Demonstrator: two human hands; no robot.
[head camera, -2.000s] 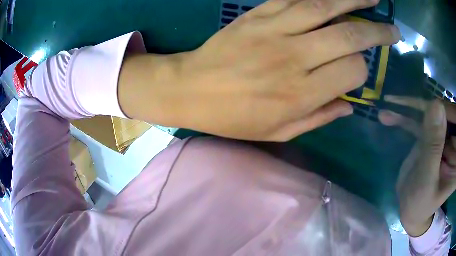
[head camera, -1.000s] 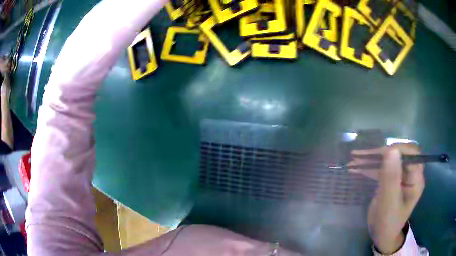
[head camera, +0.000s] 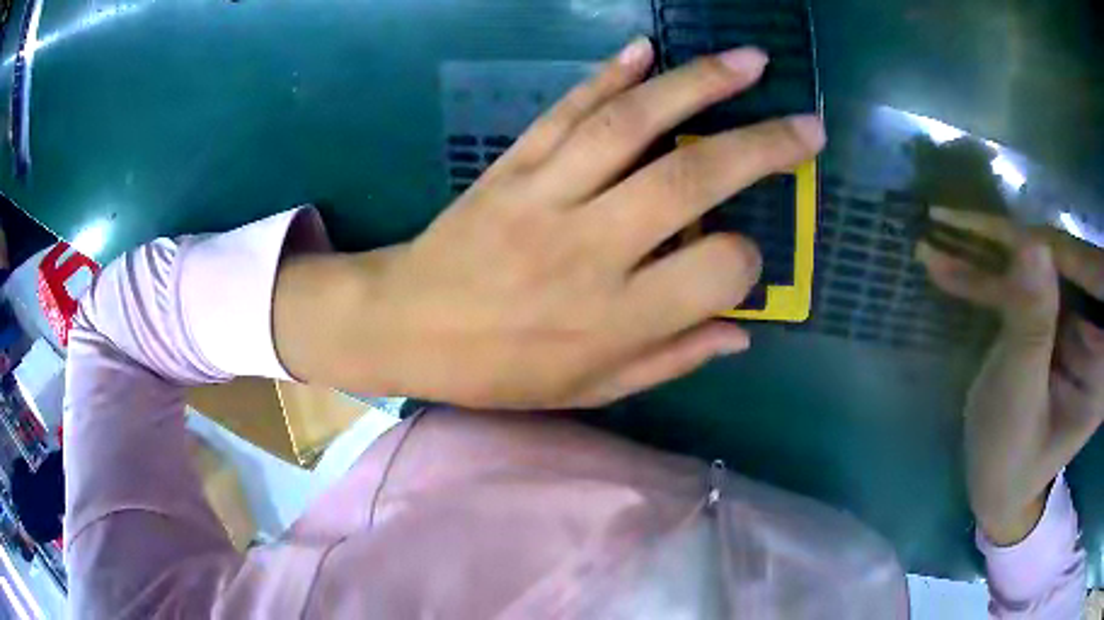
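Note:
A yellow-and-black device frame (head camera: 803, 230) lies on the carrier sheet, its left part hidden under my left hand (head camera: 569, 242). A black slotted part (head camera: 739, 24) extends from it toward the top. My left hand's fingers are spread over the frame and hold it. The carrier sheet (head camera: 866, 260), with rows of dark dashes, shows on both sides of the frame. My right hand (head camera: 1029, 315) is at the right edge, partly cut off, apart from the frame. It holds the dark tweezers (head camera: 1077, 303), mostly hidden; their tips are unclear.
The glossy green bench surface (head camera: 303, 133) has strong glare at the right. A pale rail (head camera: 21, 97) is at the upper left. A red-and-white object (head camera: 61, 285) and cardboard (head camera: 303, 418) are at the lower left, beyond the bench edge.
My left hand has come back into view over the sheet, holding a frame. My right hand has moved right, off the sheet's middle. The pile of yellow frames has left the view.

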